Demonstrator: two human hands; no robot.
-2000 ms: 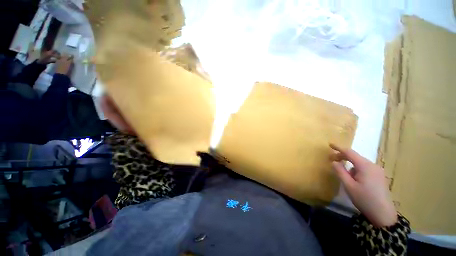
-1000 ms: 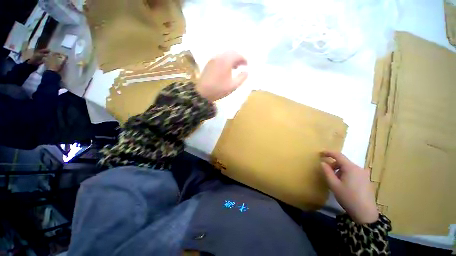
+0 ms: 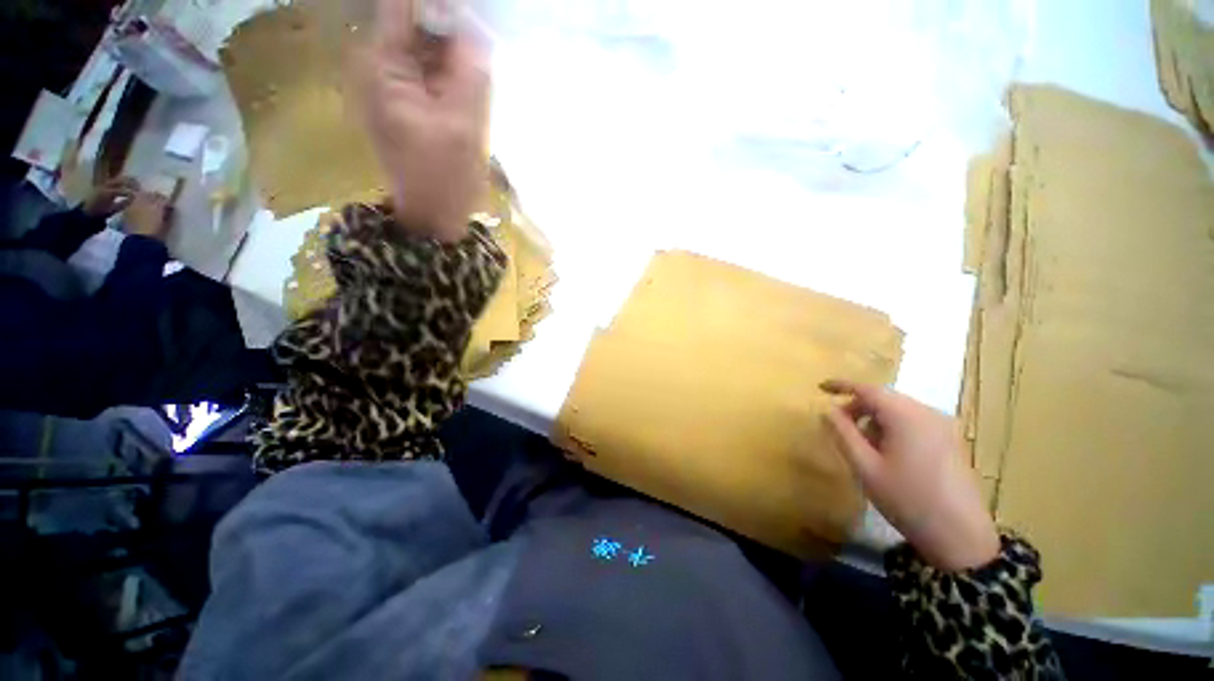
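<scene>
A pile of tan kraft blanks (image 3: 726, 399) lies on the table in front of my body. My right hand (image 3: 905, 459) rests at its right edge, thumb and index finger slightly apart; I cannot tell whether they pinch the top blank. My left hand (image 3: 433, 113) is raised at the upper left, blurred, and I cannot tell whether it holds anything. The fanned finished pile (image 3: 506, 319) lies under and beside my left sleeve, partly hidden. An upper-left pile of blanks (image 3: 293, 107) shows behind my left hand.
A tall stack of long kraft blanks (image 3: 1112, 359) stands at the right, with more tan material (image 3: 1188, 60) at the top right corner. Shiny clear plastic (image 3: 852, 127) lies on the far side of the white table (image 3: 599, 200). Another person's hands (image 3: 140, 206) are at the far left.
My left hand first swung a blank to the left, then was empty over the table, and now is raised farther up and left. The thin white loops in the plastic show less. My right hand stays at the pile.
</scene>
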